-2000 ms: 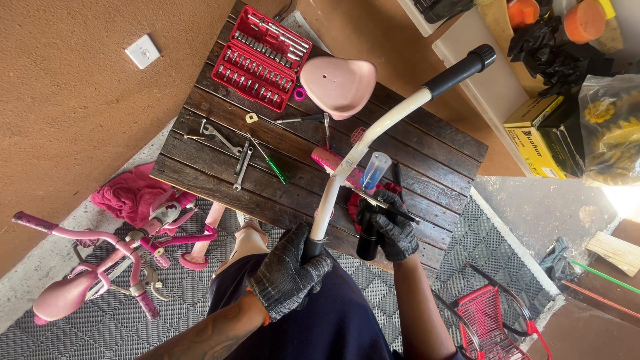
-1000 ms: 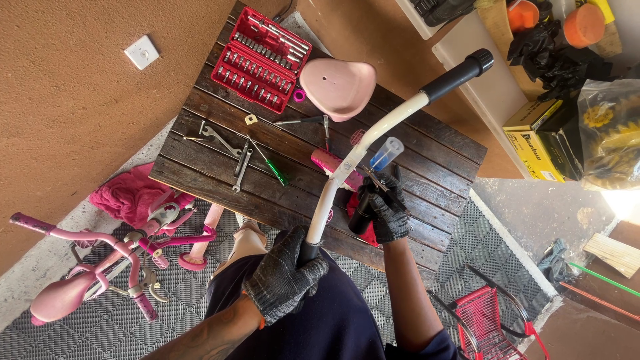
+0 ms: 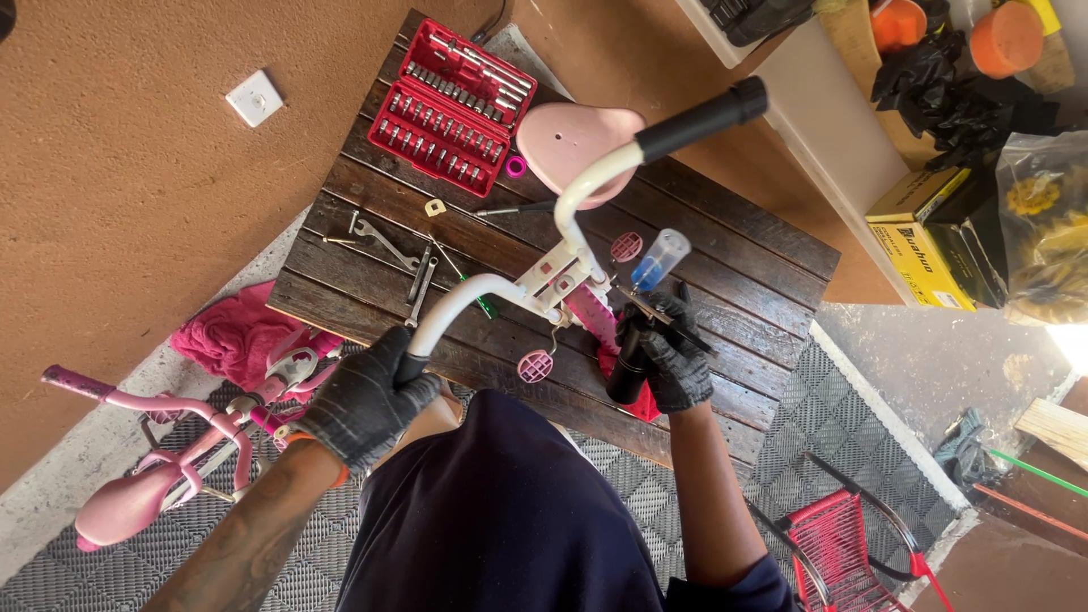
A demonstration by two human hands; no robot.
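White bicycle handlebars [image 3: 459, 308] with black grips stand tilted over the wooden slatted table [image 3: 731, 246]. Closed around the near grip is my left hand [image 3: 370, 399], in a dark glove. In my gloved right hand [image 3: 671, 353] are a black cylindrical object [image 3: 629, 365] and a thin dark tool with a long metal part, whose kind I cannot tell. A clear bottle with blue contents [image 3: 660, 259] is just above that hand. Beneath the handlebars show a pink frame part [image 3: 591, 314] and pink pedals [image 3: 535, 365]. A red cloth [image 3: 642, 401] lies partly under my right hand.
On the table lie a red socket set case [image 3: 450, 106], a pale pink saddle [image 3: 578, 144], wrenches [image 3: 421, 285] and a green-handled screwdriver [image 3: 480, 297]. A pink bicycle [image 3: 178, 459] stands at left, a red corded chair [image 3: 837, 544] at lower right. Shelves with a yellow box [image 3: 922, 255] are upper right.
My left hand has turned the handlebars, so both arms and the central clamp now show where mainly one arm showed before. The right hand still holds the black cylinder and thin tool.
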